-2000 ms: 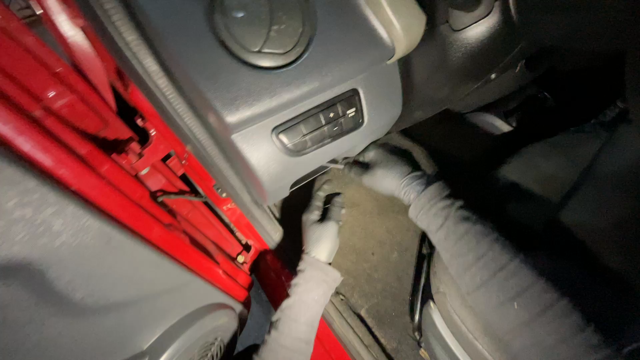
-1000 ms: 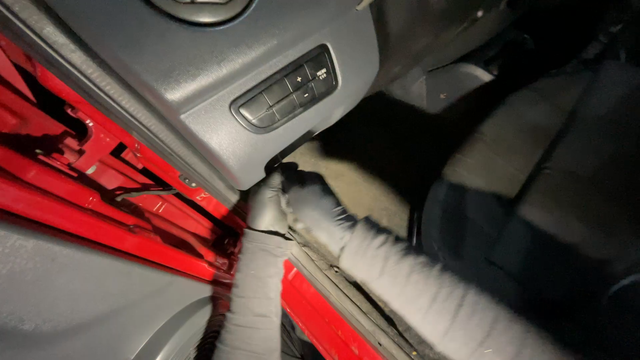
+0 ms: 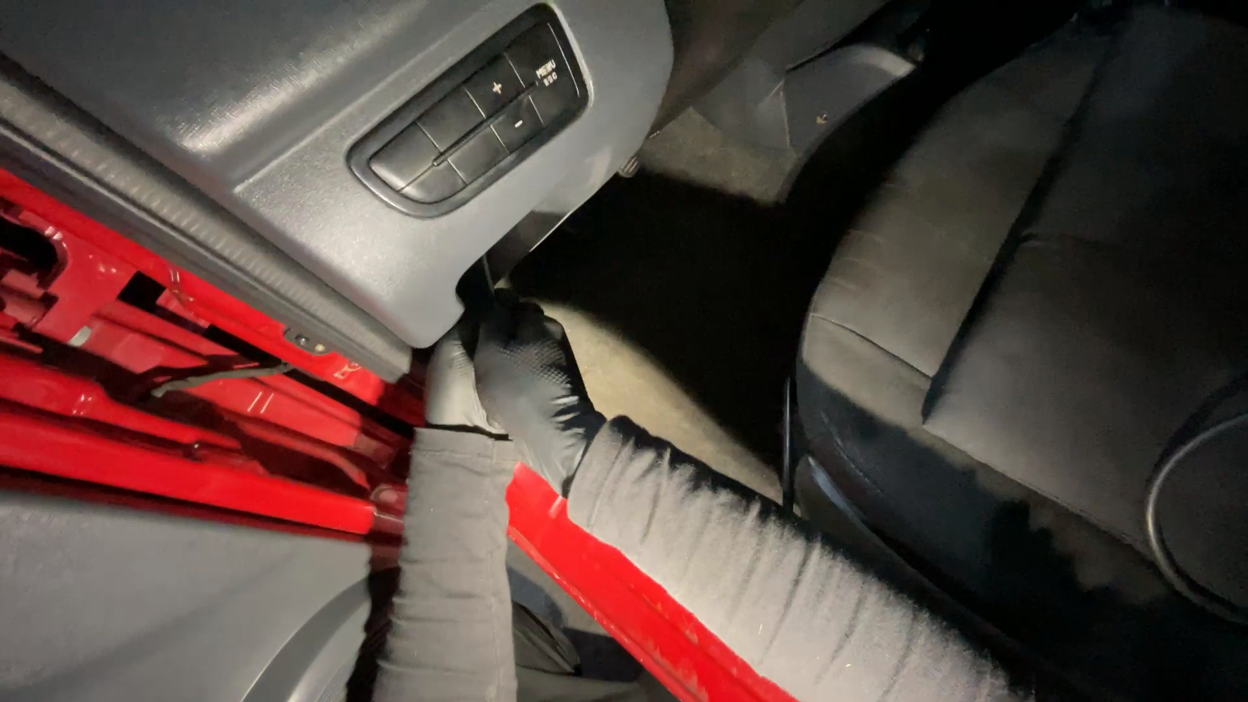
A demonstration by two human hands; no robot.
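My right hand [image 3: 534,380], in a black textured glove, is at the lower edge of the grey dashboard panel [image 3: 390,263], its fingers bent into the dark gap beneath. Close against it on the left is my left hand [image 3: 453,382], also gloved, partly covered by the right hand and the panel corner. The fingertips of both are hidden, so what they hold or touch cannot be seen. Above them the panel carries a black button cluster [image 3: 473,112]. A narrow dark strip or edge [image 3: 487,273] shows just above the right fingers.
The red door sill [image 3: 624,595] runs below my forearms. At the left are the red door frame [image 3: 185,390] and the grey door trim [image 3: 166,604]. A dark seat [image 3: 975,292] stands at the right, with the floor carpet [image 3: 643,380] between it and the panel.
Two seconds ago my hands were apart, the right one at the panel's lower edge and the left below it. Now they are together at the panel's lower corner. The view has moved closer.
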